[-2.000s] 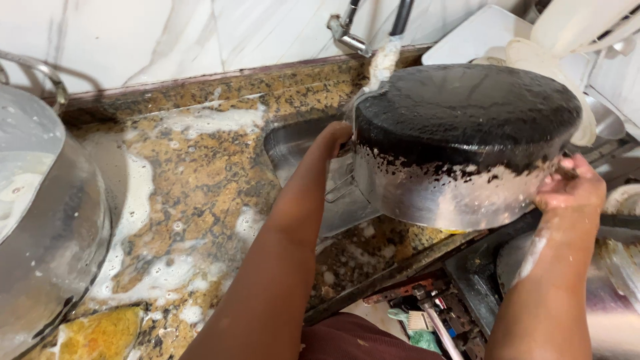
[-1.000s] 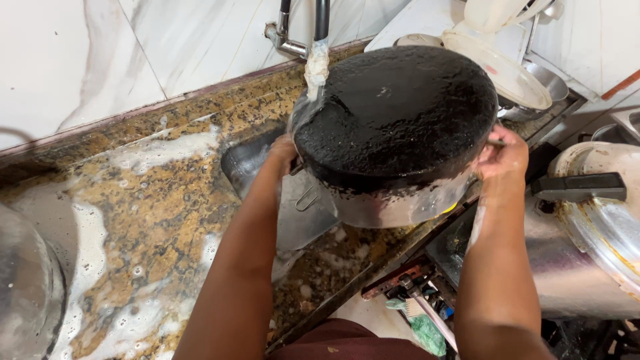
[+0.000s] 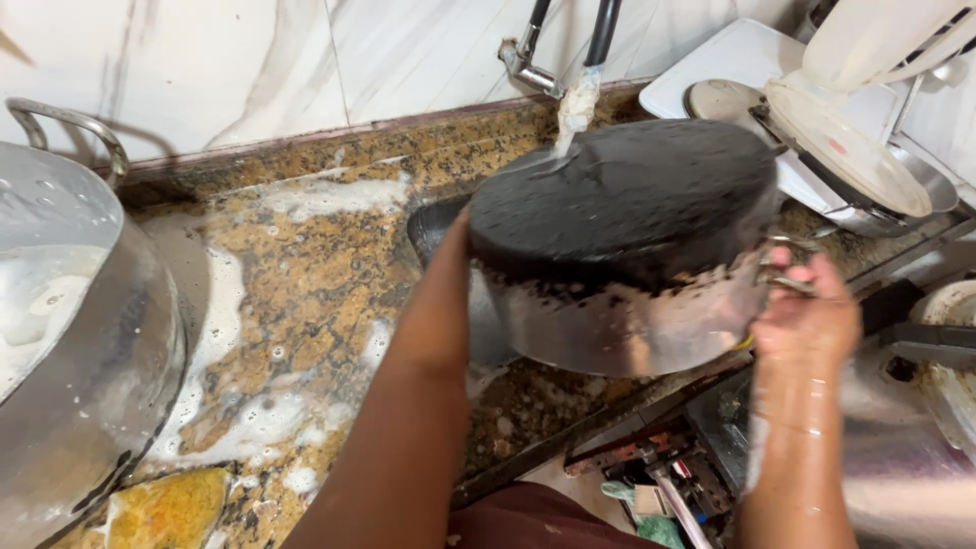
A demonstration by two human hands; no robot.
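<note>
A large metal pot (image 3: 625,229) is upside down over the sink (image 3: 488,320), its base blackened. Water from the faucet's wrapped spout (image 3: 578,103) runs onto that base. My right hand (image 3: 804,305) grips the pot's side handle (image 3: 793,267). My left forearm reaches to the pot's left side; the fingers of my left hand are hidden behind it, so its hold is not visible. A yellow sponge (image 3: 166,509) lies on the soapy granite counter (image 3: 305,305) at the lower left.
A big aluminium pot (image 3: 145,320) with suds inside stands at the left. Lids (image 3: 846,149), a white board (image 3: 732,61) and a metal pan (image 3: 926,179) crowd the back right. Another large metal pot (image 3: 907,427) is at the right, beside the counter's front edge.
The pot in my hands has tilted, so more of its shiny side shows than one second ago. Water still falls on its base. The view has shifted left.
</note>
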